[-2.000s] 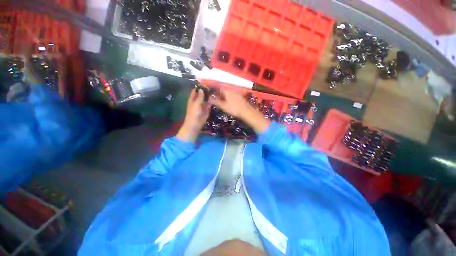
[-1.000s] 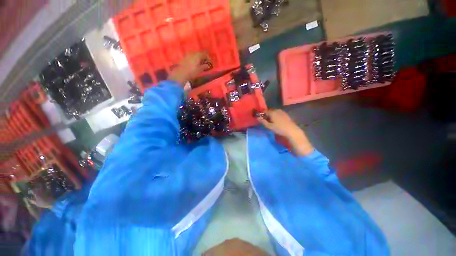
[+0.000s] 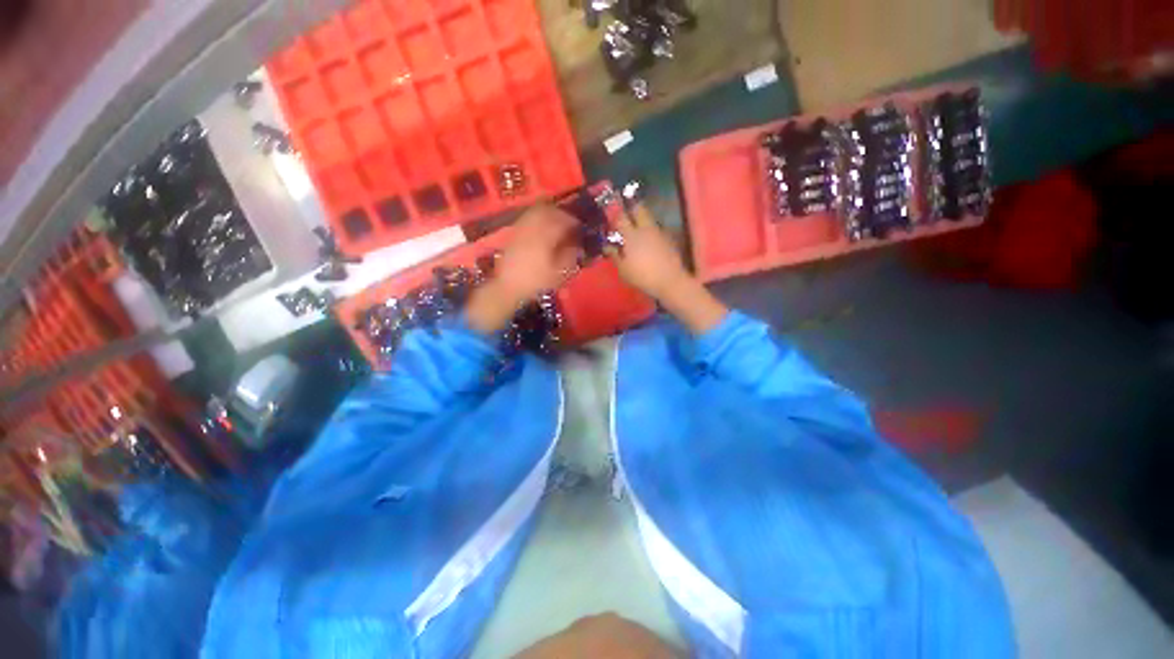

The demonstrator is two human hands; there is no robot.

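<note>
The red working tray lies directly before me, with shiny dark parts heaped in its left and middle and a bare red area at right. My left hand is over its back edge, fingers beside dark shiny parts; whether it grips one is hidden. My right hand is at the back right corner, fingertips closed around a small shiny part. Behind lies the red-orange compartment tray, with dark square pieces in its front row and a glinting piece in the pocket at their right end.
A pinkish-red tray at right holds parts in tight rows. A bin of dark parts stands at left on white paper. Loose parts lie on cardboard behind. A grey-white device and another person's blue sleeve are at left.
My left hand has come back from the compartment tray to the working tray. My right hand has moved from the front right to the back right. A glinting piece now shows in a pocket.
</note>
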